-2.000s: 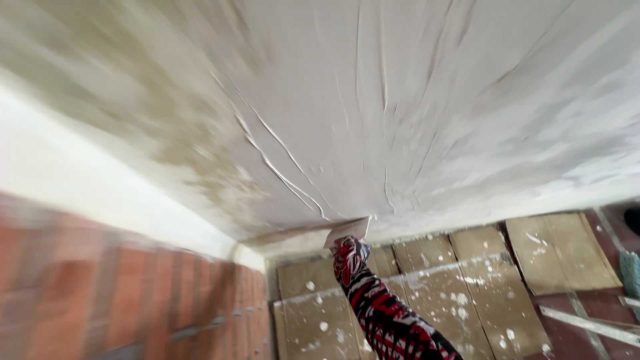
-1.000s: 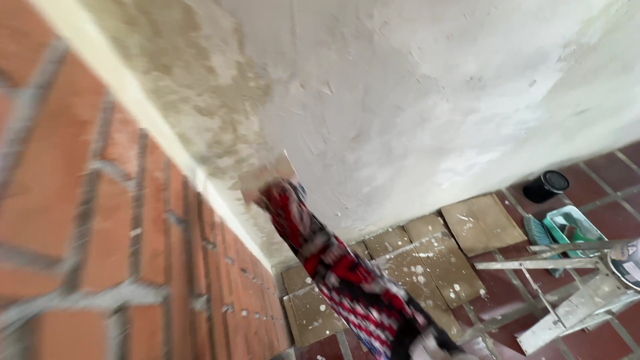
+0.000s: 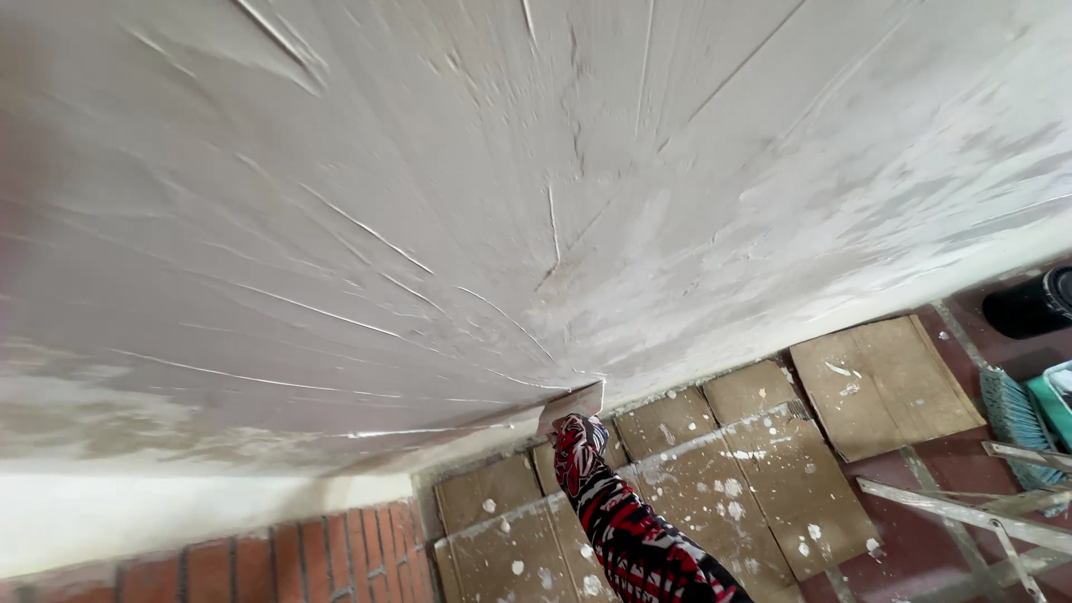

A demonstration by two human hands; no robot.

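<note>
An arm in a red, black and white patterned sleeve reaches up from the bottom; its covered hand, which I take as my right hand (image 3: pixel 579 435), grips a wide flat putty knife (image 3: pixel 573 405). The blade's edge lies against the low part of a plastered wall (image 3: pixel 469 209), near its foot. Wet, pale filler with raised ridges fans out over the wall above the blade. A browner, thinly covered patch remains at the lower left. My left hand is out of view.
Paint-spattered cardboard sheets (image 3: pixel 712 477) cover the tiled floor along the wall. A brick wall (image 3: pixel 276 561) stands at lower left. On the right are a black bucket (image 3: pixel 1028 303), a blue-green broom (image 3: pixel 1017 419), a teal tray (image 3: pixel 1057 398) and a spattered ladder (image 3: pixel 963 507).
One second ago the blade was at the brown patch beside the brick corner; now it is low on the wall above the cardboard. The view has swung a lot.
</note>
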